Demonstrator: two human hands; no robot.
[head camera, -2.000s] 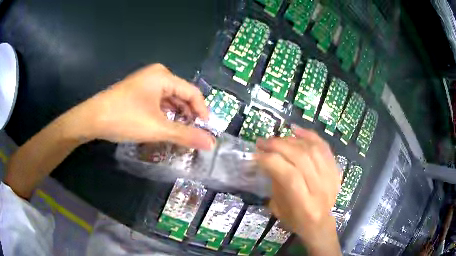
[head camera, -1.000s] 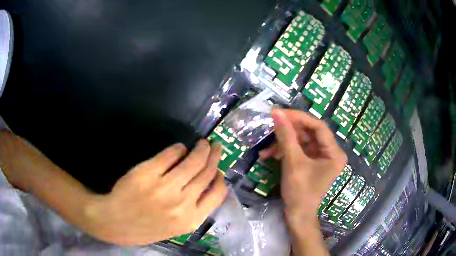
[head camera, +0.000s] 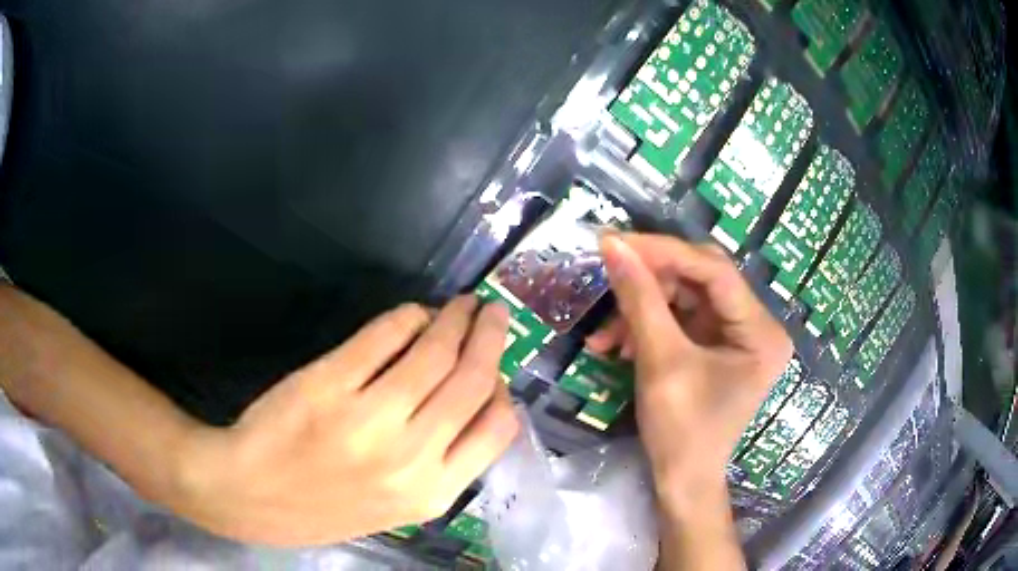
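Note:
A keypad circuit board (head camera: 522, 349) lies in a pocket of the blister tray (head camera: 625, 167). A shiny silver-clear dome sheet (head camera: 553, 273) covers its padded part, and the board's green end shows. My right hand (head camera: 698, 346) pinches the sheet's upper right edge between thumb and finger. My left hand (head camera: 368, 429) is palm down, with its fingertips at the board's green end; whether they grip anything is hidden. A crinkled clear plastic film (head camera: 575, 507) lies below, between my hands, partly behind my left fingers.
Bare green boards (head camera: 692, 84) stand in rows up and to the right. More boards (head camera: 787, 429) are right of my right wrist. Pale gridded sheets in clear wrap (head camera: 876, 491) lie at the lower right. A dark mat (head camera: 246, 167) is at the left.
The dome sheet, tilted over the board a second ago, now lies flatter on it. Earlier both hands held a clear strip above the tray. The view has shifted slightly.

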